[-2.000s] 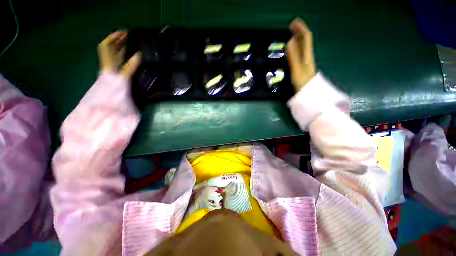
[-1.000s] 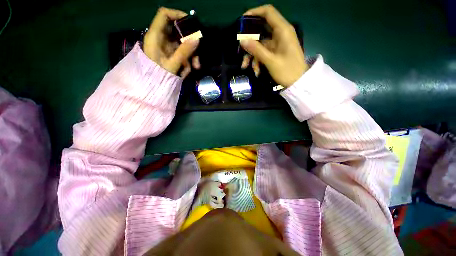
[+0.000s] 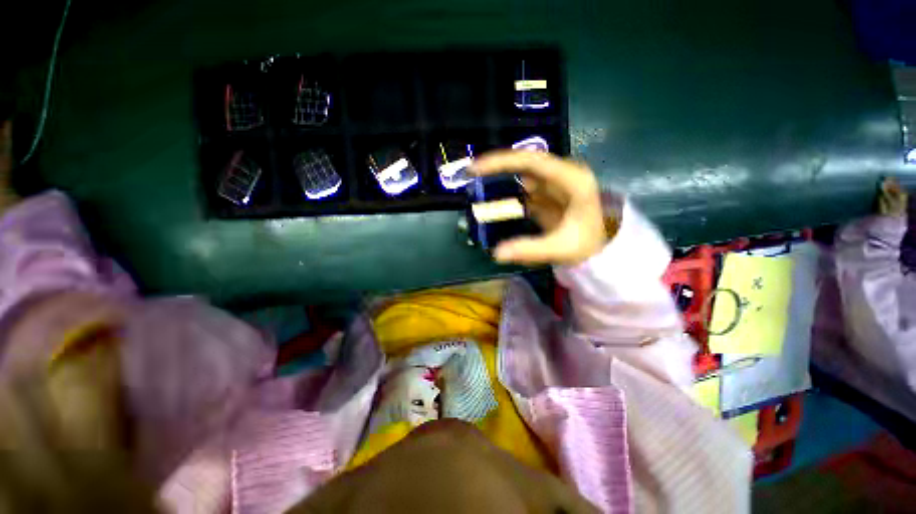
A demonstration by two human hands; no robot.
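A long black compartment tray (image 3: 397,100) lies on the green worktop. Two upper pockets are empty. Units with grid-like patterned faces (image 3: 317,173) sit in its left pockets. Units with pale label stickers (image 3: 392,173) sit in lower pockets and at the upper right. My right hand (image 3: 557,206) holds a black electronic unit (image 3: 497,211) between thumb and fingers at the tray's front edge, label showing. It partly hides the lower right pocket. My left hand (image 3: 85,402) is a large blur at the lower left, close to the camera; what it holds cannot be told.
A red holder tray (image 3: 775,434) stands to the right, below the worktop edge, with a clipboard with yellow and white papers (image 3: 758,301), a thin ring and a pen on it. Other people's pink sleeves (image 3: 869,291) show at right and far left. A thin cable (image 3: 50,90) lies far left.
My left hand has left the tray and come down left, close to the camera. My right hand has moved down toward me with its unit. The tray is uncovered and shows more patterned faces.
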